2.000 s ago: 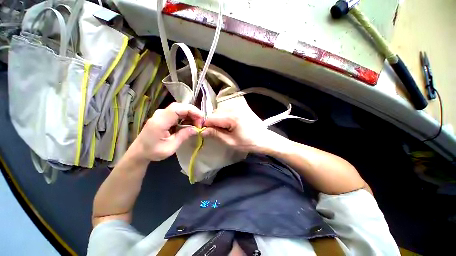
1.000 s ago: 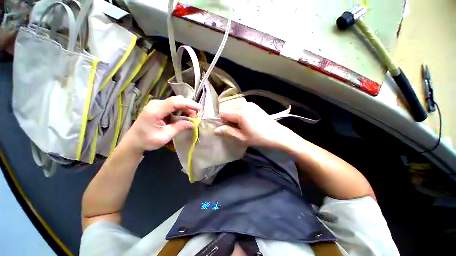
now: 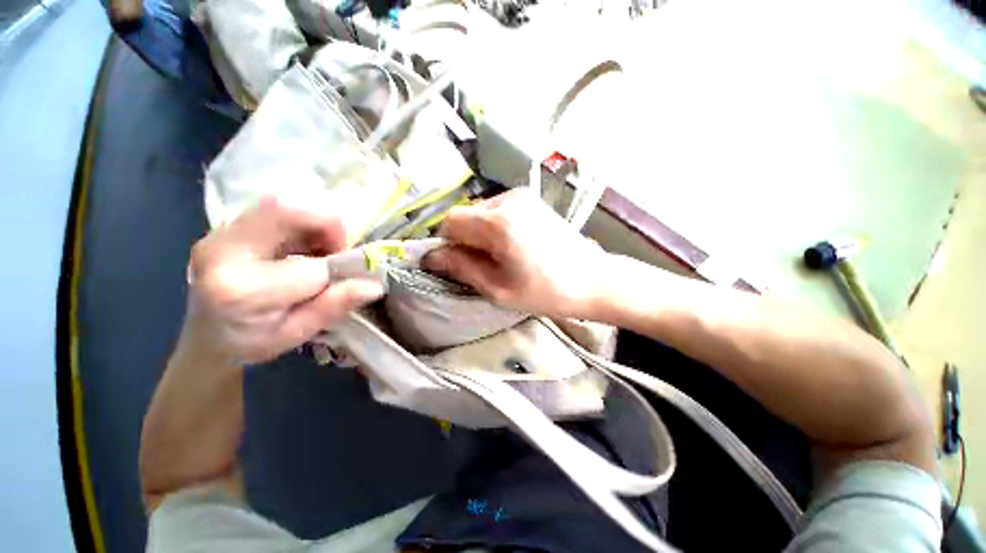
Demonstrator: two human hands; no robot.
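A beige tote bag (image 3: 476,378) lies over my lap, its mouth edge raised between my hands. My left hand (image 3: 287,281), somewhat blurred, pinches the edge left of a short yellow binding end (image 3: 383,255). My right hand (image 3: 503,254) grips the edge just right of the yellow end, its fingertips partly hidden. Long beige straps (image 3: 584,459) hang from the bag toward my right side. A small dark spot shows on the bag's panel. The dark apron (image 3: 487,502) is under the bag.
Stacked beige bags (image 3: 281,151) with yellow edges stand behind my left hand. The worktable (image 3: 865,162) carries a dark red strip (image 3: 654,229), a hammer (image 3: 854,286) and a small dark pointed tool (image 3: 950,410). A person's blue-clothed part shows top left.
The view has shifted. The bag has turned, its straps now falling toward me instead of away. My hands have moved apart along the bag's edge and hold it stretched between them.
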